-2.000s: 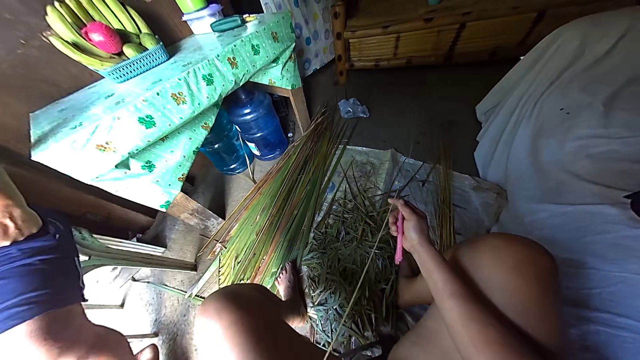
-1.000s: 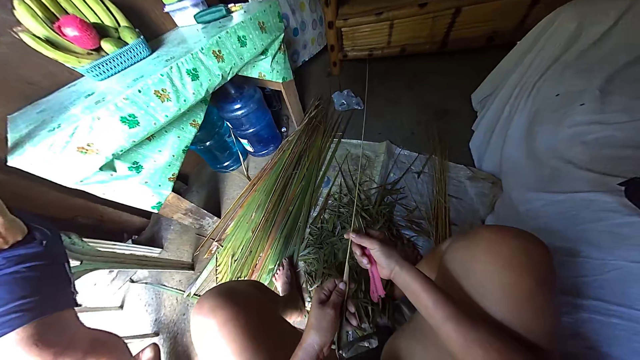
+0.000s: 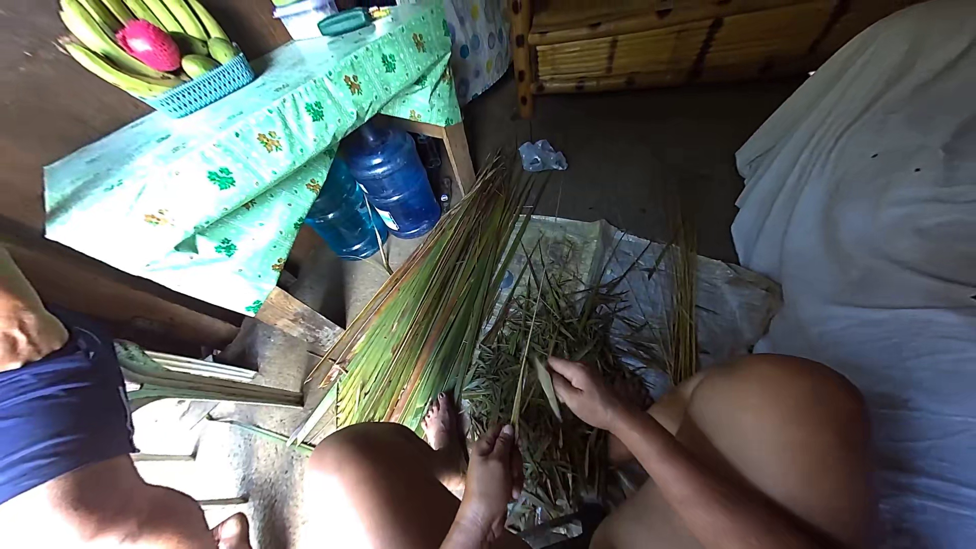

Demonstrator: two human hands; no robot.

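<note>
My left hand point(image 3: 492, 469) pinches the lower end of a thin palm leaflet point(image 3: 521, 374), whose narrow midrib points away from me. Just right of it, my right hand point(image 3: 583, 389) has thumb and fingers on a pale strip of leaf point(image 3: 547, 389). The pink-handled tool seen earlier does not show; my right palm is hidden. Below both hands lies a heap of leaf shreds point(image 3: 564, 328) between my legs. To the left rests a big bundle of green and brown palm leaflets point(image 3: 442, 297). A bundle of thin bare ribs point(image 3: 682, 305) lies to the right.
A plastic sheet point(image 3: 736, 297) lies under the heap. Blue water jugs point(image 3: 393, 183) stand below a cloth-covered table point(image 3: 252, 160) holding a basket of fruit point(image 3: 202, 90). Another person point(image 3: 61, 404) sits at the left edge. White cloth point(image 3: 869, 229) drapes at the right.
My left hand has come into view and holds the leaflet's base. My right hand first held the pink tool up, then touched the leaflet; now it is beside it with a leaf strip.
</note>
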